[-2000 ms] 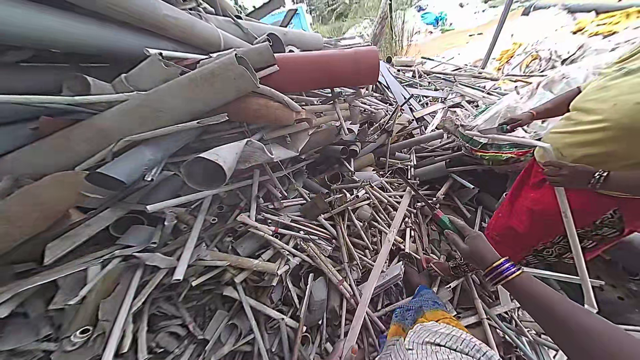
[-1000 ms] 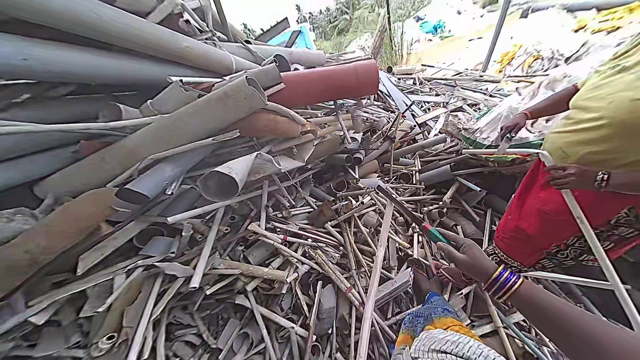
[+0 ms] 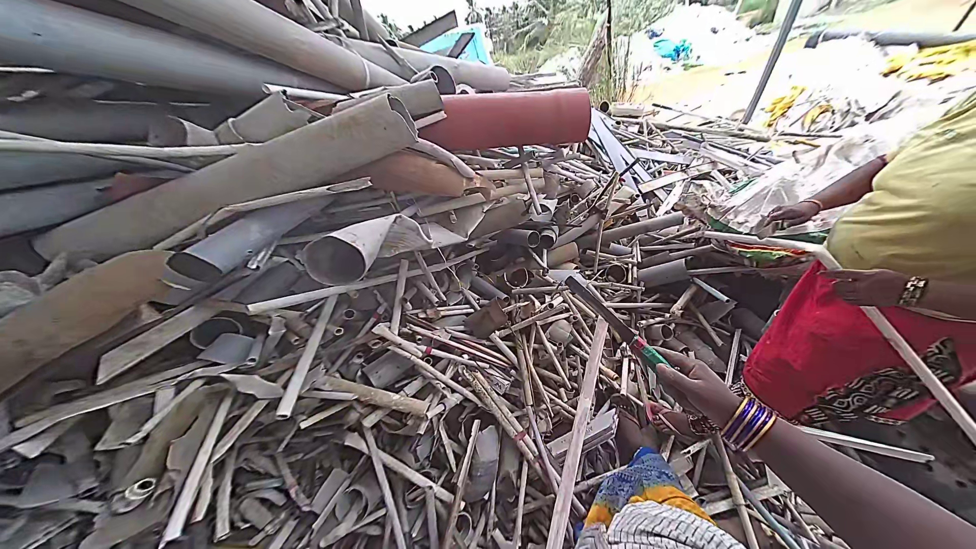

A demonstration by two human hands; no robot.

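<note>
My right hand (image 3: 698, 387), with purple and gold bangles at the wrist, grips the green handle of a long, narrow, dark-bladed cutting tool (image 3: 602, 306); whether it is a knife or a saw is unclear. Its blade points up and left over the scrap pipes. A long pale strip (image 3: 581, 435) slants from beneath the blade to the bottom edge. My left hand is not visible. Just below my right hand, partly hidden fingers or toes (image 3: 662, 418) show; whose they are cannot be told. Blue and yellow patterned cloth (image 3: 640, 484) lies at the bottom.
Large grey pipes (image 3: 252, 179) and a red-brown pipe (image 3: 511, 118) are stacked at left and centre. Broken pipes and thin tubes (image 3: 457, 366) cover the ground. At right, a co-worker in a yellow top (image 3: 907, 191) and red cloth holds a long pale pipe (image 3: 900, 343).
A small part of a hand seen at the bottom edge two seconds ago is out of view. The co-worker's farther hand has drawn back toward the right since the earliest frame.
</note>
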